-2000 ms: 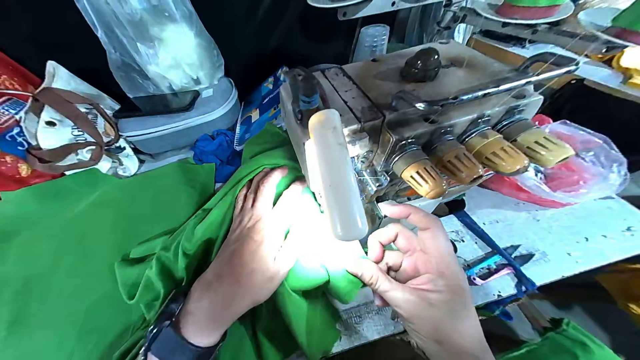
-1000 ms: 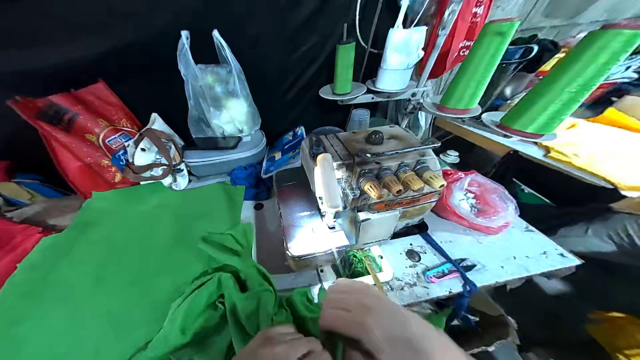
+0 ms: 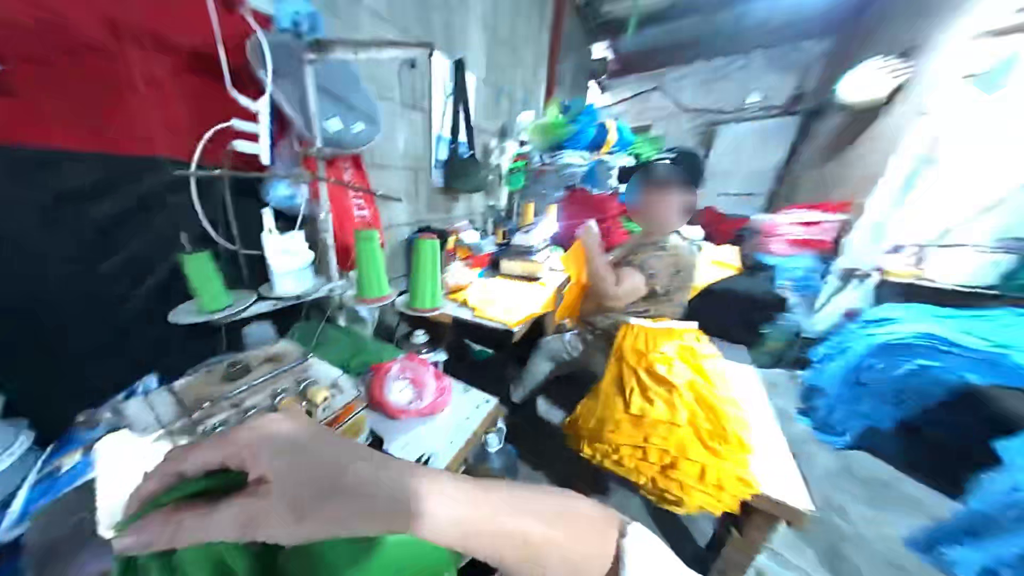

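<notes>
My right hand (image 3: 312, 476) reaches in from the lower right and pinches green cloth (image 3: 360, 556) between thumb and fingers. More of that cloth spreads under the hand along the bottom edge. Just beyond the hand stands an overlock sewing machine (image 3: 236, 392), partly covered by it and blurred. My left hand is out of the frame. Behind the machine lies another piece of green fabric (image 3: 344, 348). Cones of green thread (image 3: 370, 266) and a white cone (image 3: 290, 260) stand on the thread stand.
A pink plastic bag (image 3: 410, 386) sits on the white machine table (image 3: 432, 428). Yellow ruffled cloth (image 3: 664, 416) hangs over a bench at right. Beyond, a co-worker (image 3: 656, 264) sits holding yellow fabric. Blue cloth (image 3: 920, 368) is heaped at far right.
The view has swung far to the right and up. Both hands were together on the green cloth by the machine; now only the right one shows, holding cloth.
</notes>
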